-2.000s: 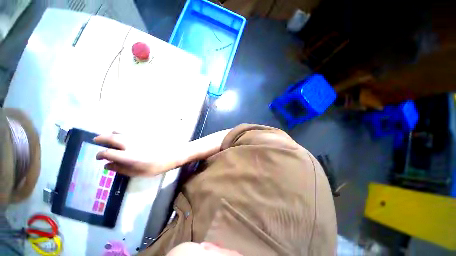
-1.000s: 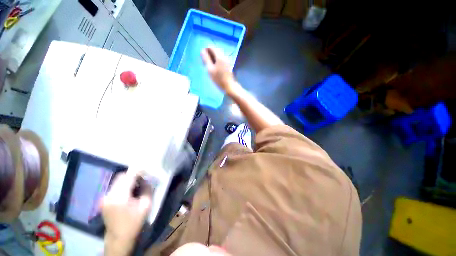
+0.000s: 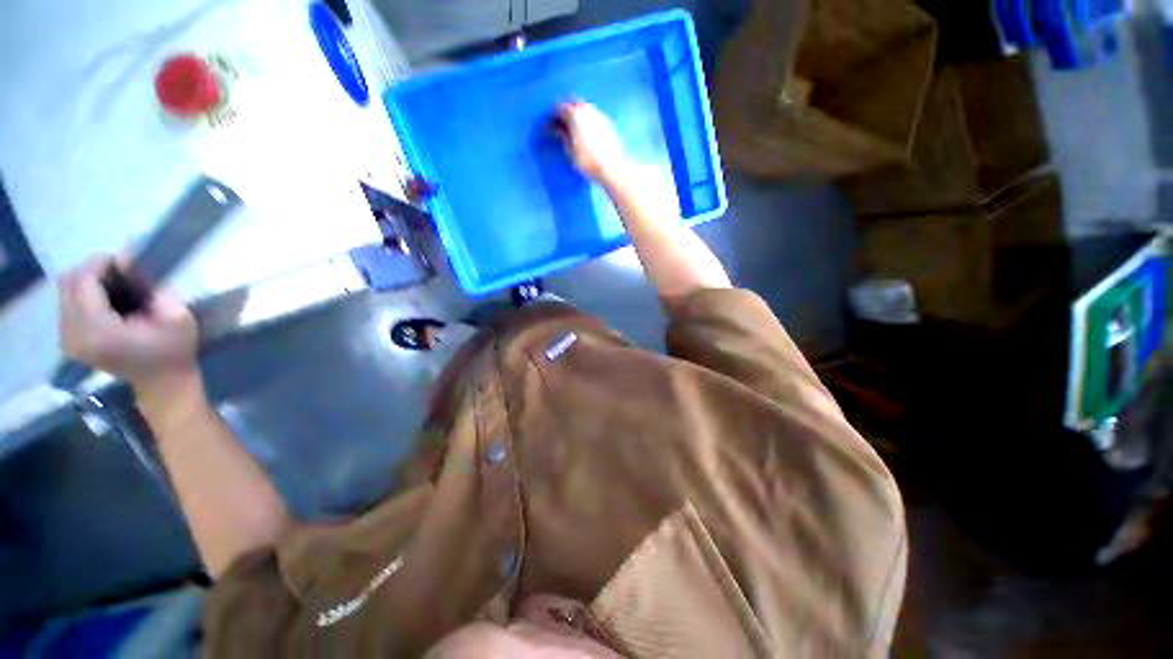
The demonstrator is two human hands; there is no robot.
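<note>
My left hand (image 3: 129,328) is at the left, over the white machine top's front edge. It is closed around the steel ruler (image 3: 190,232), a flat grey strip whose rounded end points up and to the right. My right hand (image 3: 592,139) reaches into the blue catch bin (image 3: 444,238). Its fingers are bent close together near the middle of the bin. Whether a wire is pinched in them cannot be told from the blur. No loose wires can be made out in the bin.
A red emergency stop button (image 3: 188,85) and a blue round object (image 3: 338,52) are on the white machine top (image 3: 277,129). A dark outlet part (image 3: 392,245) adjoins the bin. Open cardboard (image 3: 836,77) lies beyond it. A green and blue tray (image 3: 1117,337) is far right.
The view has turned toward the bin, and the screen has mostly left the picture. My left hand has left the screen area, and the ruler now shows clearly in it. My right hand remains over the bin.
</note>
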